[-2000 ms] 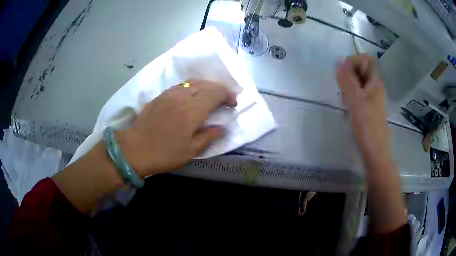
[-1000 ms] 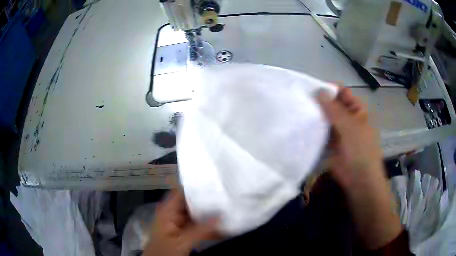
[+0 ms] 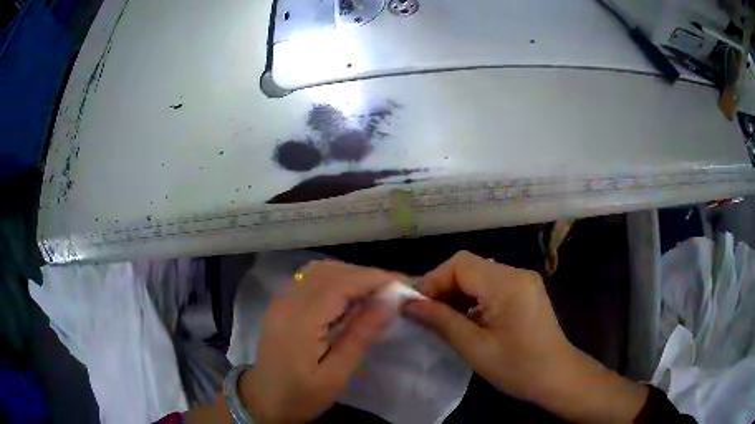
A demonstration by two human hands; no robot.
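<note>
The white cloth piece (image 3: 414,364) is held over the lap, below the table's front edge. My left hand (image 3: 331,331), with a ring and a pale green bangle, grips its upper edge; this hand is slightly blurred. My right hand (image 3: 505,323) pinches the same edge between thumb and fingers, close beside my left fingertips. The part of the cloth between the fingers is mostly hidden.
The table (image 3: 199,132) has dark stains near its front edge and a tape scale (image 3: 488,195). The needle plate (image 3: 360,10) is at the top edge. A black-handled tool (image 3: 654,56) lies at right. White cloth hangs at left (image 3: 108,331) and lies at right (image 3: 704,290).
The view has tilted down towards the lap. The cloth, spread between my hands a second ago, is now lower and bunched at its edge, with both hands close together.
</note>
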